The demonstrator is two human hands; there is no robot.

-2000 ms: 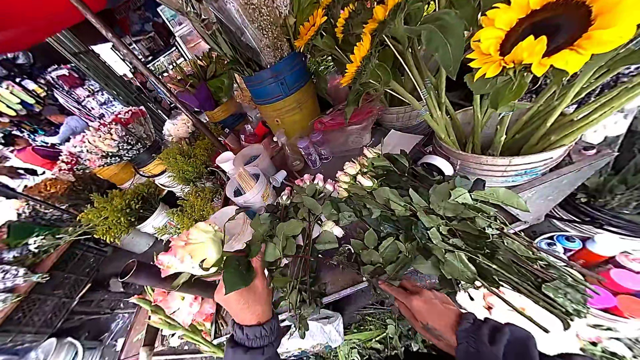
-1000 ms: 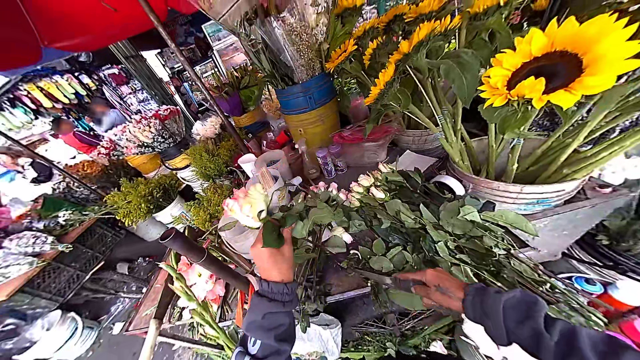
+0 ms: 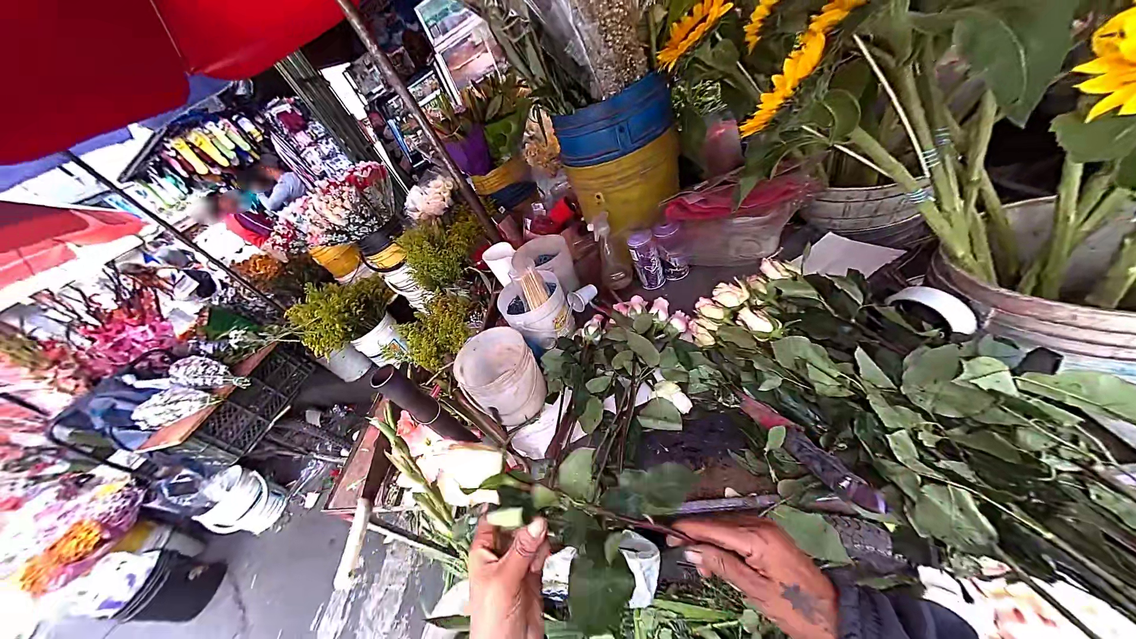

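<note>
My left hand [image 3: 510,568], low at centre, pinches a leafy rose stem just below its pale cream bloom [image 3: 461,470]. To the right, my right hand [image 3: 754,564] has its fingers on the same dark stem [image 3: 621,517], which runs between the two hands. Beyond them, cut roses with pink and cream heads [image 3: 732,297] lie on the work table, their leafy stems [image 3: 923,426] spreading to the right. A knife-like tool with a reddish, wrapped handle [image 3: 812,457] lies among those leaves. Leaves hide part of both hands' grip.
A white plastic tub [image 3: 501,377] and a tub holding wooden sticks [image 3: 535,306] stand past the left hand. Spray cans [image 3: 646,259] stand behind the roses. A blue and yellow bucket [image 3: 621,151] and a sunflower bucket [image 3: 1038,302] line the back. A dark pipe [image 3: 422,404] juts up at left.
The rose has come down from upright beside the tubs to a lower, sideways position. My right hand has moved from the leafy pile to the rose's stem. The view has swung left.
</note>
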